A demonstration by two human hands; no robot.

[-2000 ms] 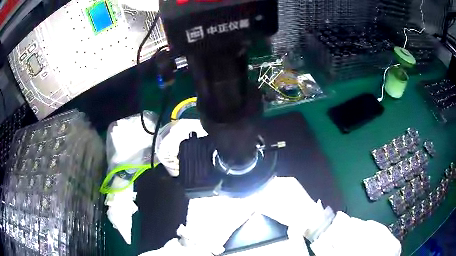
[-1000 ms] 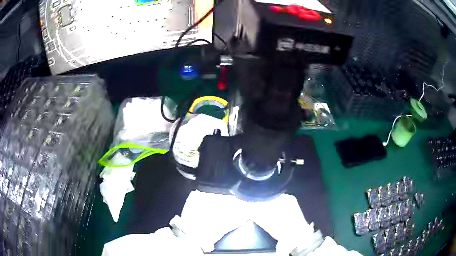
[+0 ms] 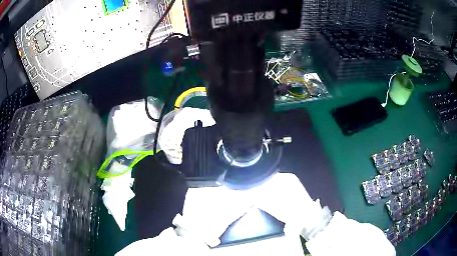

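Note:
My left hand (image 3: 213,207), in a white glove, and my right hand (image 3: 283,197), also gloved white, meet under the lens ring of the black video microscope (image 3: 238,95). Strong light washes out both gloves, so the fingers and anything between them cannot be made out. The microscope base plate (image 3: 313,160) is black and runs beneath the hands. A pale, brightly lit triangular patch shows between the two hands. The monitor (image 3: 95,45) at top left shows an enlarged circuit board.
Clear blister trays (image 3: 45,170) stand stacked at left. A wipe (image 3: 119,202) and a green-edged bag (image 3: 133,127) lie beside the base. Rows of circuit board modules (image 3: 396,175), a black phone (image 3: 359,115) and a light green container (image 3: 401,89) are at right. Dark trays (image 3: 361,50) stand behind.
The camera view has swung between frames, shifting the whole scene. My hands stay together under the lens, with little visible change in their pose.

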